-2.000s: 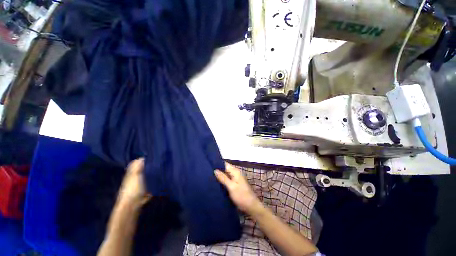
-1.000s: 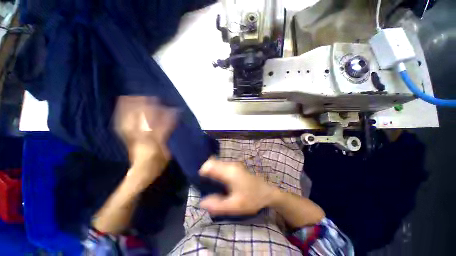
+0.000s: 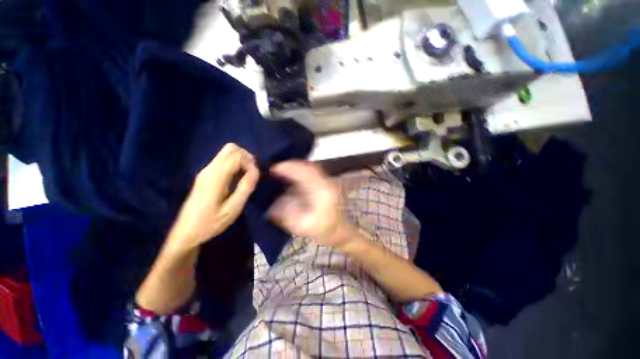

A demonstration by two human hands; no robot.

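Note:
The navy garment (image 3: 189,119) lies in thick folds over the left of the white machine table, its end reaching close to the cream cylinder arm (image 3: 361,66) and hanging over the table's front edge. My left hand (image 3: 221,193) pinches the cloth near the garment end, thumb and fingers together. My right hand (image 3: 309,203) is just right of it at the cloth's edge, blurred; whether its fingers grip the cloth cannot be told. The blackened presser foot and needle assembly (image 3: 277,59) stands behind the garment end, with no cloth seen in it.
A metal linkage lever (image 3: 429,151) juts out under the arm's front edge. A dark garment pile (image 3: 498,231) lies low at right. The checked cloth (image 3: 330,308) covers my lap. A blue container (image 3: 52,280) and a red one (image 3: 20,308) stand at left. A blue gooseneck (image 3: 561,66) curves at top right.
The view has shifted down and right, so the machine sits higher and further left. Both hands have come close together at the garment end, which has moved nearer the needle area.

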